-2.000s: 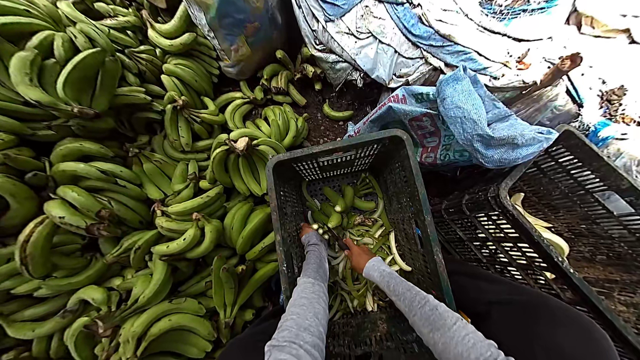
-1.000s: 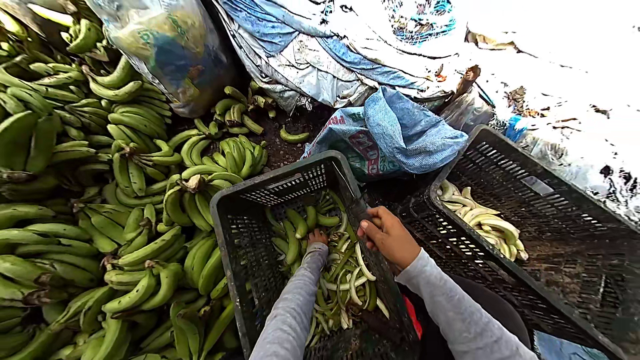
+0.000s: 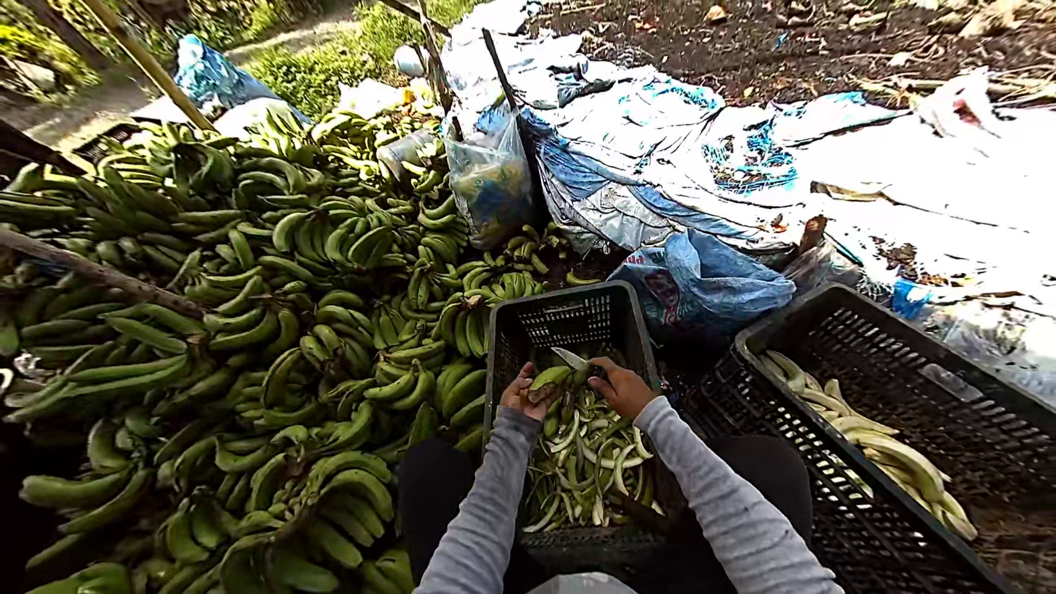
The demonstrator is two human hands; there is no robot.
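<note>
My left hand (image 3: 523,396) grips a green banana or plantain (image 3: 551,379) by its darker end, over the black plastic crate (image 3: 493,346) between my knees. In my right hand (image 3: 620,388) is a knife (image 3: 571,359), its pale blade pointing up and left above the fruit. Below both hands, strips of green and whitish peel (image 3: 590,462) fill the crate's lower part. A second black crate (image 3: 874,309) stands to the right and holds peeled pale fruit (image 3: 891,454) along its left side. Whether the blade touches the fruit cannot be told.
A large heap of green banana or plantain bunches (image 3: 330,330) spreads over the left. A blue woven sack (image 3: 709,272) lies behind the crates. Beyond stand a clear plastic bag (image 3: 493,186) with contents and wooden poles (image 3: 144,62). White and blue sheeting (image 3: 610,165) covers the ground.
My left hand has come up from inside the crate with a green fruit. My right hand has moved in beside it, and the knife now shows clearly. The view has tilted up widely.
</note>
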